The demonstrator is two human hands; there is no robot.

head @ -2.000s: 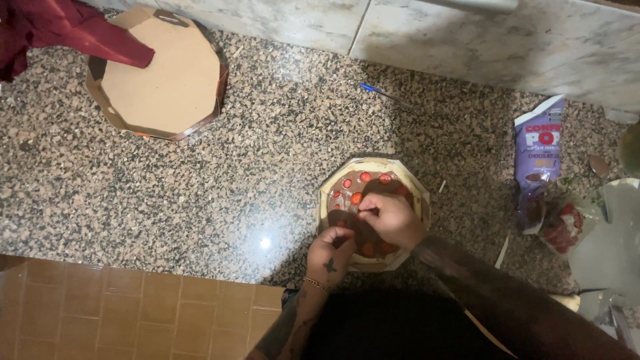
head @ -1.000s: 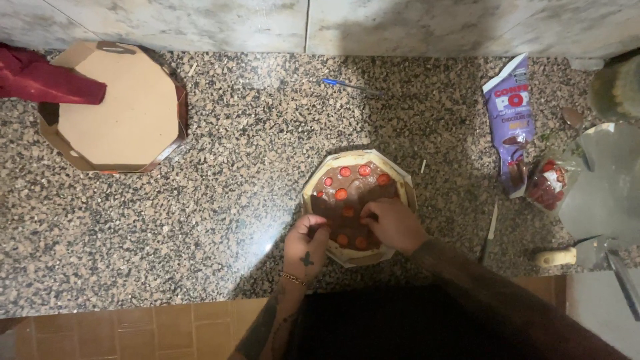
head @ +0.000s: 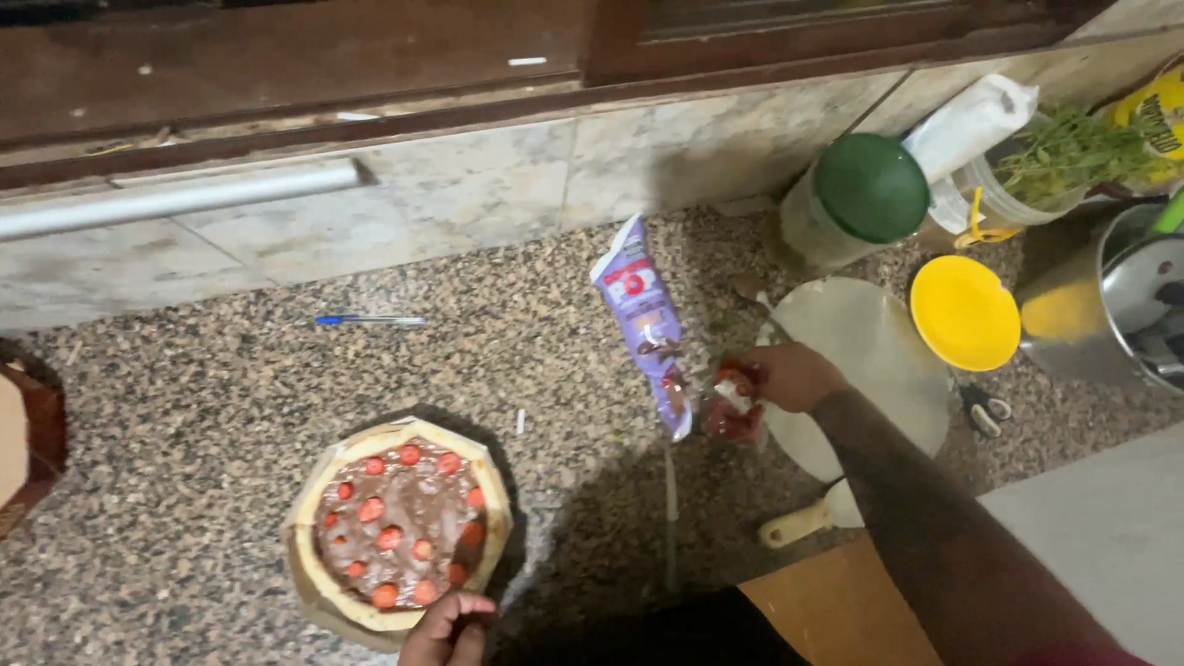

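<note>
A round pizza-like crust with chocolate spread (head: 407,527) and red strawberry slices lies on an octagonal cardboard base at the lower left of centre. My left hand (head: 450,631) is at its near right edge, fingers curled; whether they hold something cannot be told. My right hand (head: 794,375) reaches to the right, its fingers at a clear plastic bag of red pieces (head: 733,407), partly hidden by the hand. Just left of the bag lies a purple chocolate package (head: 641,324), its lower end smeared brown.
A knife (head: 672,499), a cream-handled utensil (head: 795,525), a round grey board (head: 865,370), scissors (head: 985,410), a yellow lid (head: 965,313), a green-lidded jar (head: 871,190) and a metal pot (head: 1073,324) stand or lie rightward. A blue pen (head: 370,320) lies near the wall.
My right hand has left the chocolate-covered crust and moved right to the bag of red pieces. My left hand has drawn back to the crust's near edge. The view has shifted right and up.
</note>
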